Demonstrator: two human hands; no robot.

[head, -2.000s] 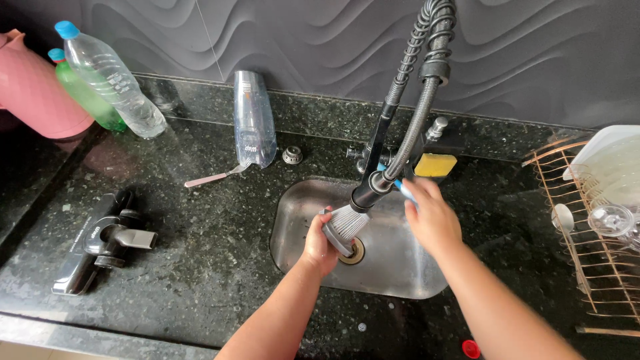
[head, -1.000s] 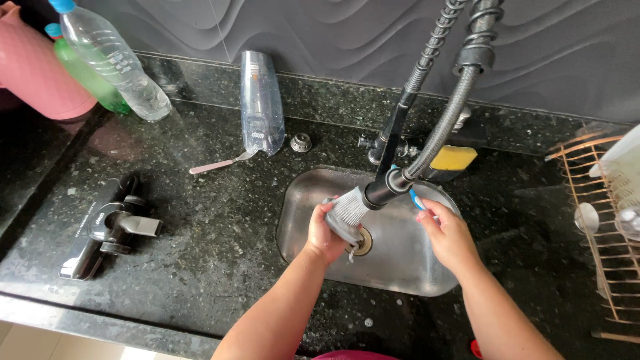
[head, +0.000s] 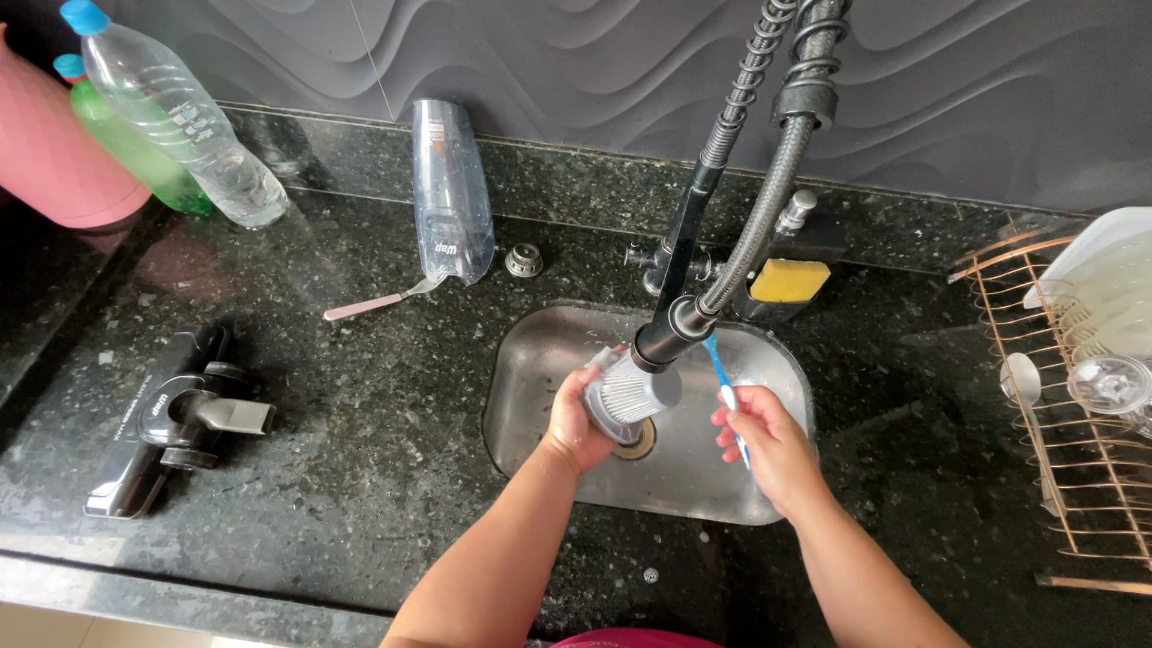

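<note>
Over the stainless steel sink, my left hand grips a grey pleated vacuum cleaner filter. The filter is tilted, its narrower end just below the black spray head of the faucet. My right hand holds a blue and white toothbrush upright over the right half of the basin, apart from the filter. Its bristle end is partly hidden beside the spray head. The drain shows beneath the filter.
Left of the sink are a clear dust container, a fork, a strainer and a vacuum floor head. Bottles and a pink jug stand far left. A yellow sponge sits behind the sink, a wire dish rack right.
My right hand has come down from beside the faucet hose, toothbrush still in it, and is now lower over the basin. The filter stays in my left hand, turned to another angle.
</note>
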